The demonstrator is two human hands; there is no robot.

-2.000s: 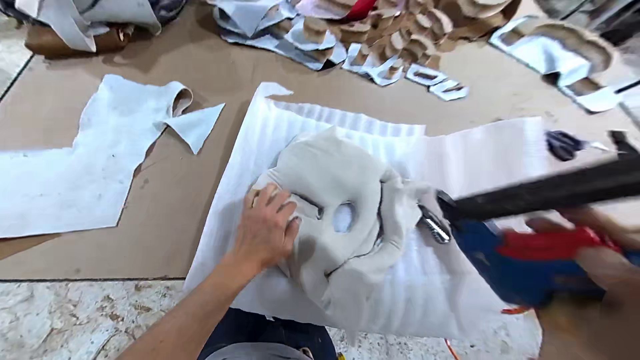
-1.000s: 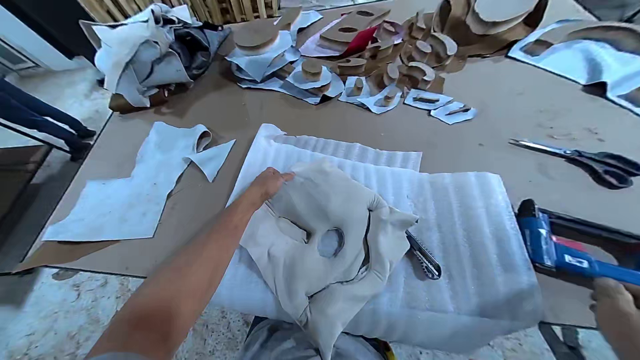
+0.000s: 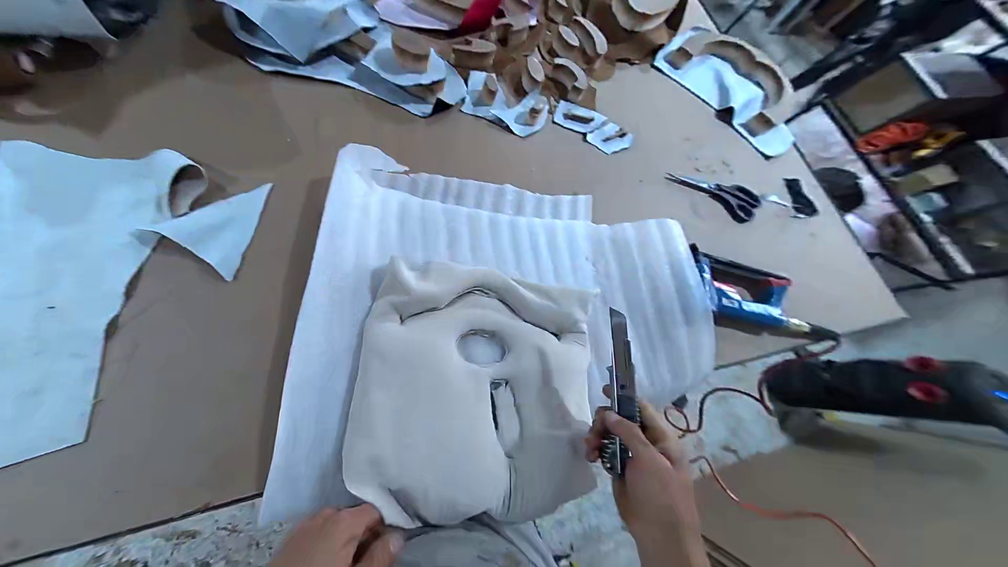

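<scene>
A pale grey covered panel (image 3: 441, 409) with a round hole and a slot lies on white foam sheeting (image 3: 315, 339) at the table's near edge. My right hand (image 3: 650, 465) grips a snap-off utility knife (image 3: 622, 378), blade out and pointing away from me, just right of the panel. At the panel's lower left corner is my left hand (image 3: 339, 539), its fingers curled against the material; part of it is cut off by the frame, and whether it pinches the cover is not clear. A blue stapler-like air tool (image 3: 744, 303) rests right of the foam.
Scissors (image 3: 720, 193) lie on the table at the right. Cut pale material (image 3: 55, 291) spreads over the left side. Covered and bare shaped pieces (image 3: 528, 71) are heaped at the back. An orange-red hose (image 3: 787, 508) hangs off the right edge, near a black power tool (image 3: 874, 394).
The panel has been turned on the foam. My right hand has let go of the blue tool and taken up the knife, which lay beside the panel. My left hand has moved to the near edge.
</scene>
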